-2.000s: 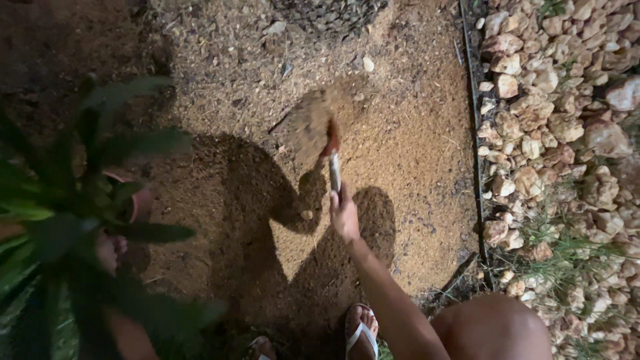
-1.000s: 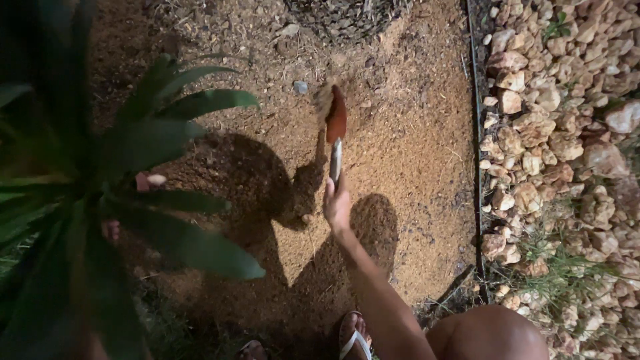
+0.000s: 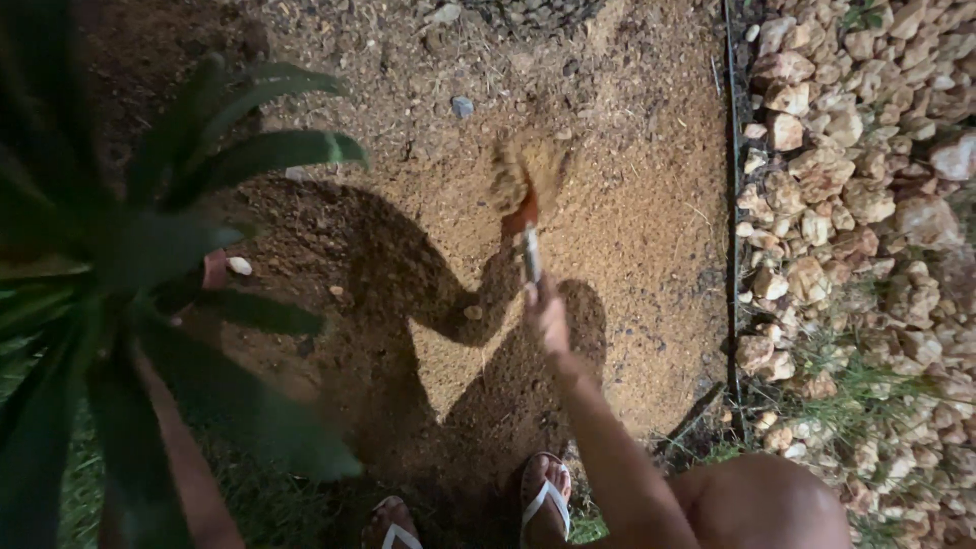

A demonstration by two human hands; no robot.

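Note:
My right hand (image 3: 547, 314) is closed around the light handle of a hand trowel (image 3: 521, 213) with a reddish blade, its tip blurred over loose sandy soil (image 3: 648, 252). A leafy potted plant (image 3: 122, 252) fills the left side, and part of its reddish-brown pot (image 3: 214, 270) shows between the leaves. My left forearm reaches up under these leaves; the left hand is hidden behind them.
A thin dark edging strip (image 3: 733, 198) divides the soil from a bed of pale rocks (image 3: 823, 168) on the right. My feet in white-strapped flip-flops (image 3: 546, 496) stand at the bottom. Grass (image 3: 846, 381) grows among the rocks. A tree trunk base or similar rough dark object (image 3: 537, 14) lies at the top.
The trowel has stayed in my right hand, moving about over the soil; its blade shows lower in the view than a second ago. The plant's leaves have shifted against the ground.

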